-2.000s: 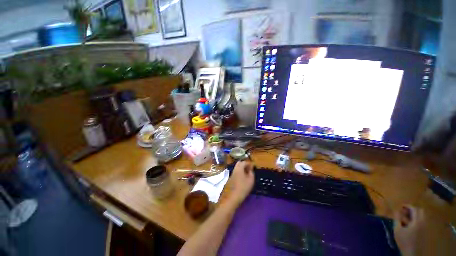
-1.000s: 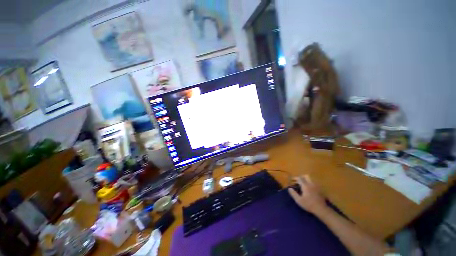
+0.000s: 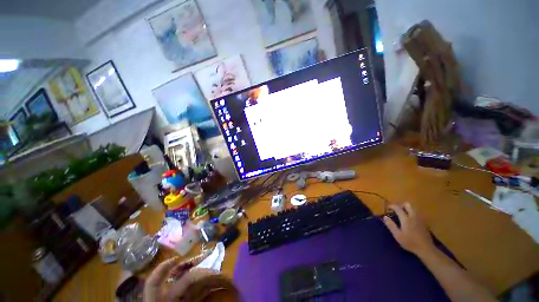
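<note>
My right hand (image 3: 411, 231) rests over a small dark mouse (image 3: 392, 218) at the right end of the purple desk mat (image 3: 378, 265). My left hand (image 3: 158, 282) is at the bottom left edge, partly cut off and blurred, with its fingers around a round brown cup (image 3: 207, 286). The cup is close to the camera and cut off by the lower edge. The black keyboard (image 3: 307, 221) lies below the monitor (image 3: 298, 118), which shows a white window and icons. A flat black rectangle (image 3: 310, 280) lies on the mat.
A dark-mouthed jar (image 3: 129, 288) stands beside my left hand. A clear shiny item (image 3: 137, 248), white paper (image 3: 211, 259), a toy figure (image 3: 174, 194) and a pale tub (image 3: 151, 183) are at left. A driftwood piece (image 3: 434, 88), small dark box (image 3: 433, 160) and loose papers (image 3: 520, 203) are at right.
The view has turned right since the first frame. My left hand has left the keyboard's left end and is now around the cup. My right hand has come onto the mouse.
</note>
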